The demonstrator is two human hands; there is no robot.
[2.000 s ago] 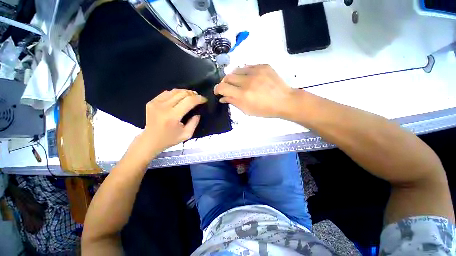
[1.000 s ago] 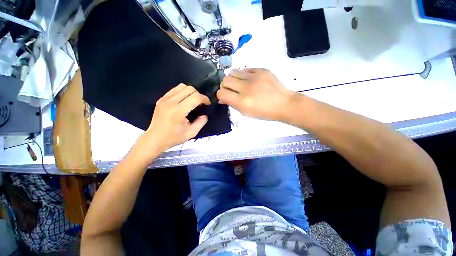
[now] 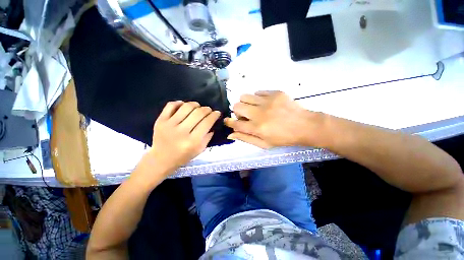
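Note:
A black fabric panel (image 3: 122,81) lies flat on the white table, its right edge running from the presser foot (image 3: 220,74) toward the table's front edge. My left hand (image 3: 185,131) lies on the panel near its front corner, fingers bent and fingertips on the cloth. My right hand (image 3: 269,119) is at the panel's right edge, with thumb and forefinger pinching the fabric edge near the corner. The needle cluster (image 3: 218,57) is above and behind both hands. The needle point itself is too small to tell.
A flat black rectangle, perhaps a smartphone (image 3: 312,38), lies behind my right hand, beside another black piece (image 3: 285,12). A brown board (image 3: 71,137) and white cloth (image 3: 43,91) are at the left. A measuring tape (image 3: 264,155) runs along the front edge. A small blue tab (image 3: 243,49) is by the needle.
Both hands have moved toward the table's front edge, away from the presser foot. My right hand has moved down along the fabric edge to the corner. The view has shifted slightly.

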